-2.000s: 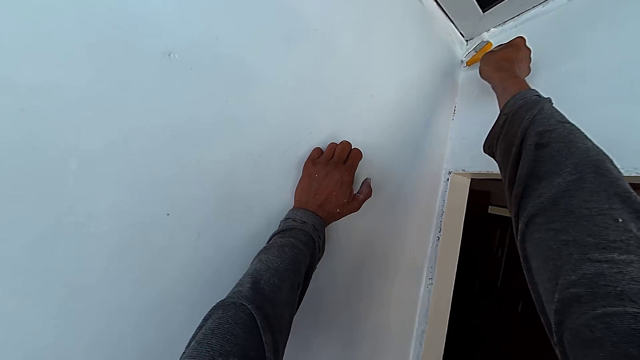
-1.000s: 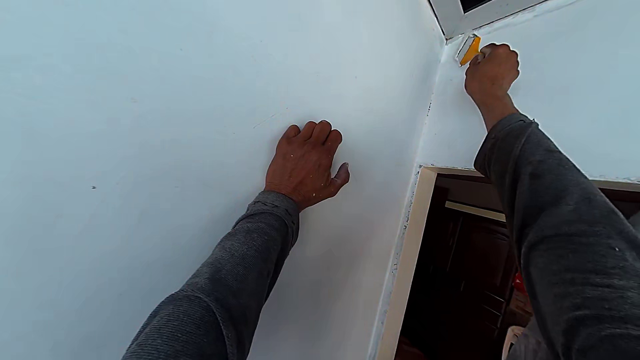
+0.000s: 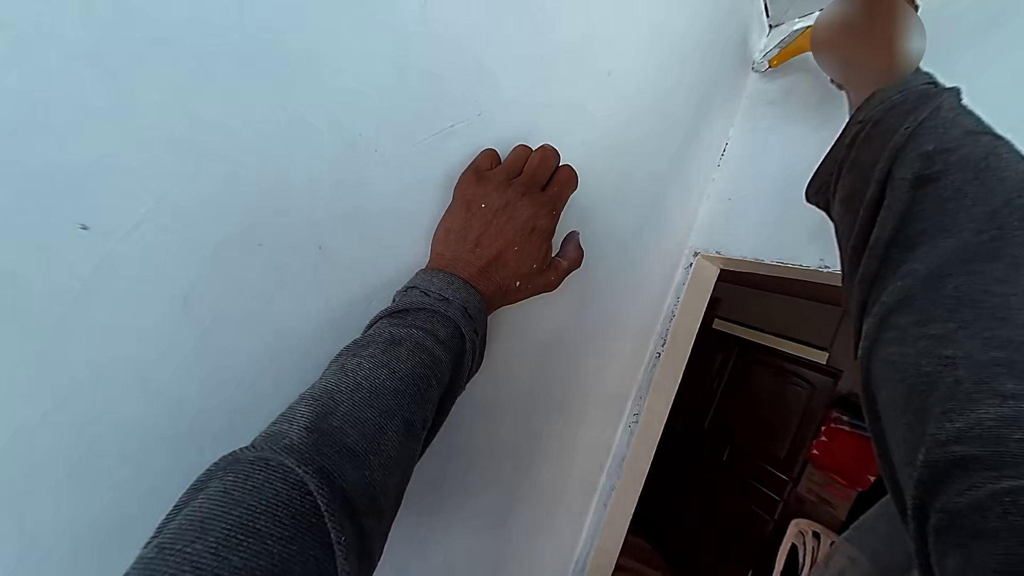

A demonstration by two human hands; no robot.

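Note:
My left hand (image 3: 508, 224) rests on the pale wall (image 3: 240, 160), knuckles up and thumb apart, holding nothing; small white specks dot its skin. At the top right, my right hand (image 3: 868, 40), partly blurred, grips a yellow-handled tool (image 3: 792, 50), apparently a scraper or putty knife. The tool's pale blade end lies at the inner corner where two walls meet, just under a frame at the top edge. My right fingers are mostly hidden.
Below the right arm is a doorway with a cream frame (image 3: 668, 400), rough marks along its edge. Beyond it show a dark wooden door (image 3: 768, 400), a red item (image 3: 844, 452) and part of a light plastic chair (image 3: 804, 544).
The tool's angle has changed in my right hand, and its end is now lower in the corner beneath the upper frame. My left hand stays on the wall.

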